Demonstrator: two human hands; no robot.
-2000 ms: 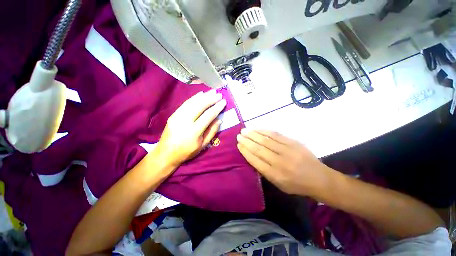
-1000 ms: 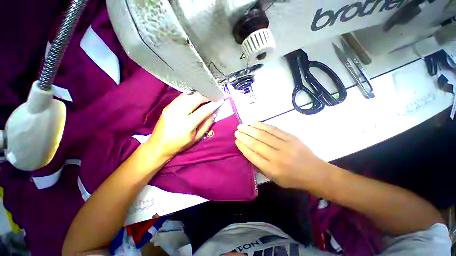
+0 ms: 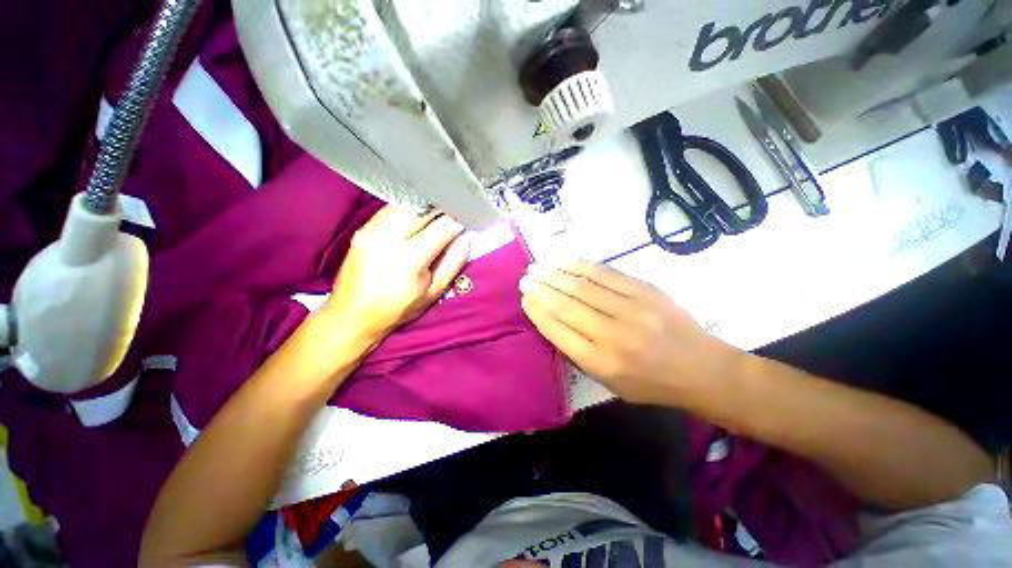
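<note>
A maroon garment piece (image 3: pixel 477 355) lies on the white machine table, its right edge running up to the brightly lit presser foot and needle area (image 3: pixel 505 211) of the off-white sewing machine (image 3: pixel 377 100). A white stripe (image 3: pixel 491 237) and a small round yellow logo (image 3: pixel 463 285) show on the cloth. My left hand (image 3: pixel 388 266) lies on the cloth left of the needle, fingers bent; whether it grips cloth is unclear. My right hand (image 3: pixel 610 322) pinches the cloth's right edge below the needle with thumb and fingertips.
Black-handled scissors (image 3: pixel 705 189), slim silver snips (image 3: pixel 786 155) and a brown stick (image 3: pixel 790 109) lie right of the needle. Small dark metal pieces (image 3: pixel 977 155) are at the far right. A lamp (image 3: pixel 78 294) stands left, over heaped maroon garments (image 3: pixel 211 233). More maroon cloth (image 3: pixel 766 488) hangs below the table.
The cloth has moved up toward the needle, and its lower edge is higher. My left hand has shifted slightly up and left. My right hand has stayed on the edge and risen slightly.
</note>
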